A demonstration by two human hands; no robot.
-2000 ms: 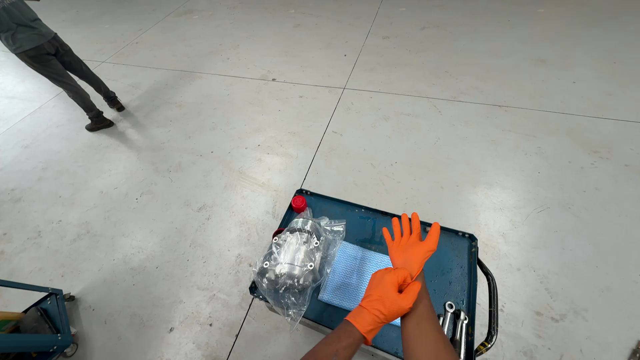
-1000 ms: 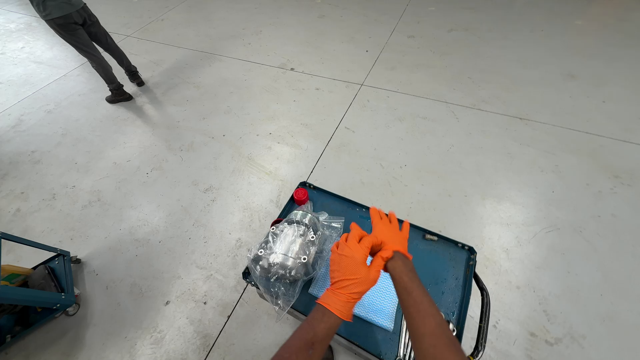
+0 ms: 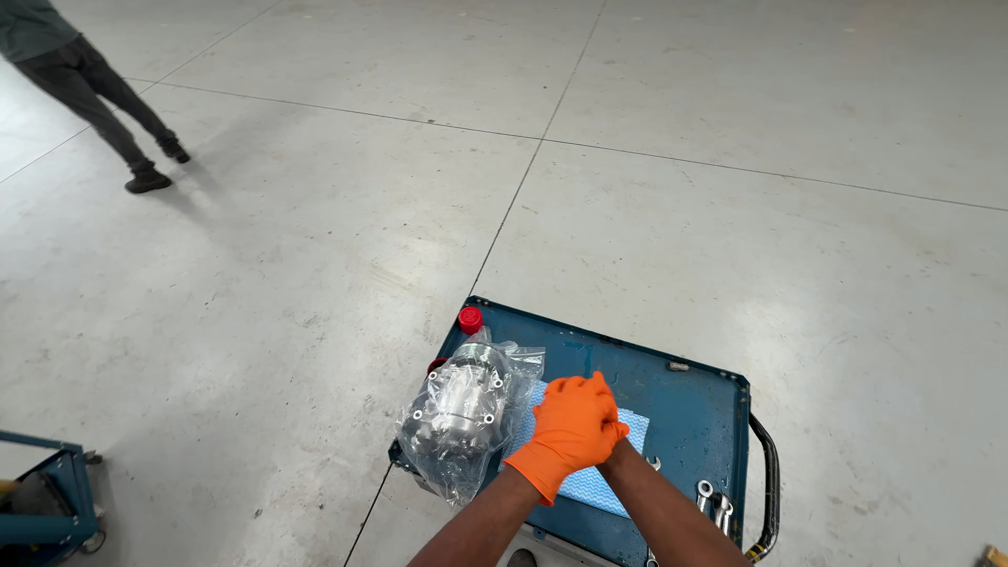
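Over the blue metal cart top (image 3: 693, 409), my left hand (image 3: 571, 429), in an orange glove, is closed around my right hand (image 3: 614, 429), whose glove shows only in small part at the fingers and wrist. My right wrist is bare. Under both hands lies a folded blue-and-white wiping cloth (image 3: 602, 488). Left of them sits a silver metal machine part (image 3: 465, 394) with bolt holes, inside a clear plastic bag. A red cap (image 3: 470, 319) is at the cart's far left corner. Combination wrenches (image 3: 704, 496) lie at the near right, partly behind my right forearm.
A black handle (image 3: 768, 480) curves from the cart's right side. A small metal piece (image 3: 678, 367) rests by the far edge. Another blue wheeled cart (image 3: 55, 496) stands at lower left. A person in dark trousers (image 3: 94, 94) is at upper left on the concrete floor.
Two seconds ago my right hand was spread with my left at its wrist; now my left hand covers most of it. The right glove's cuff no longer shows down the wrist.
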